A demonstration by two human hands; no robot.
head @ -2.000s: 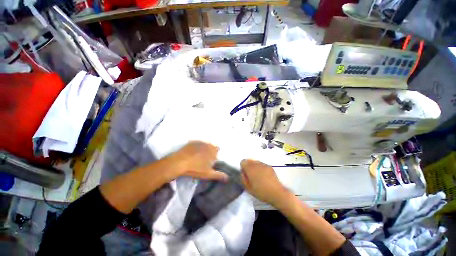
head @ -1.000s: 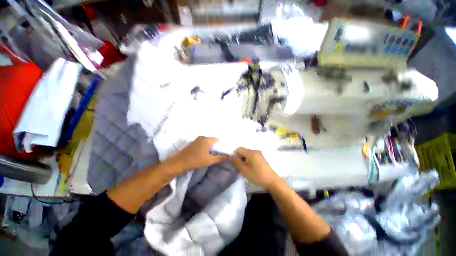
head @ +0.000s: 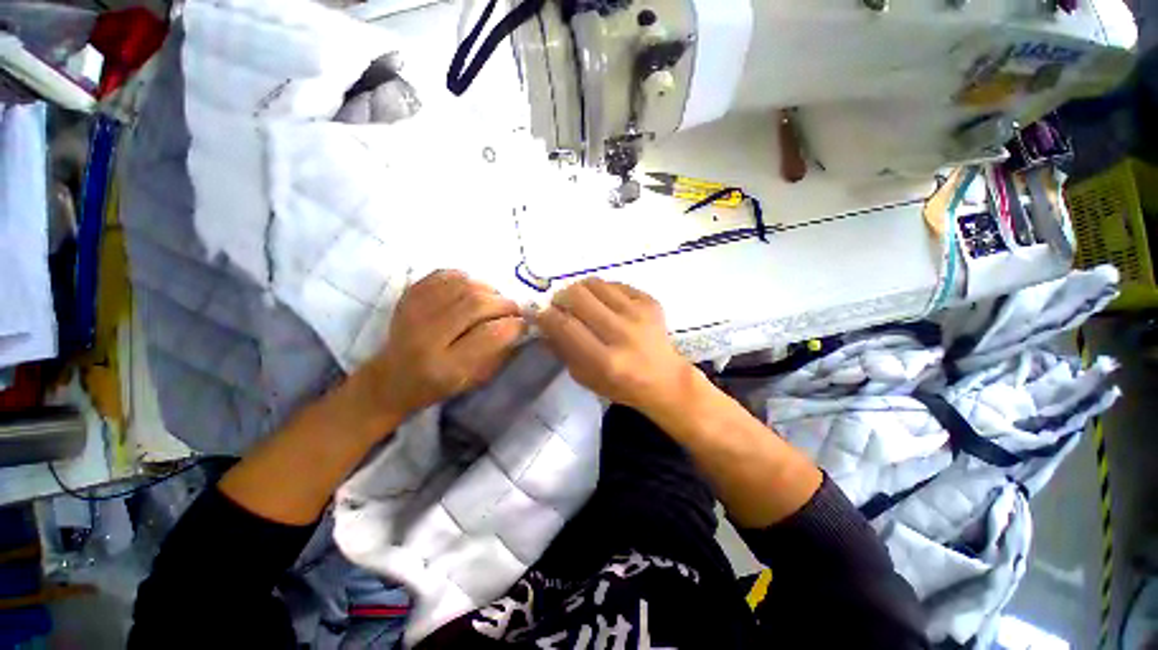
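A quilted garment [head: 527, 464], white to pale grey with a darker grey area at left, lies over the table's left part and hangs over the front edge onto my lap. My left hand [head: 447, 333] and my right hand [head: 616, 340] meet at the table's front edge and pinch the garment's edge between their fingertips. What exactly lies between the fingertips is too small to tell. The presser foot and needle area [head: 622, 178] is above and right of my hands, apart from them. Yellow thread snips [head: 696, 191] with a black cord lie right of the needle.
The white sewing machine [head: 838, 64] spans the top right. A brown-handled tool [head: 792, 150] lies behind the snips. A small holder [head: 997, 235] is at the table's right end. A quilted garment bundle [head: 940, 432] is right of me. A yellow crate [head: 1115, 229] stands far right.
The view has tilted down, so the table and machine sit higher in the picture. Both hands stay together on the garment edge, now with bent fingers pinching closely.
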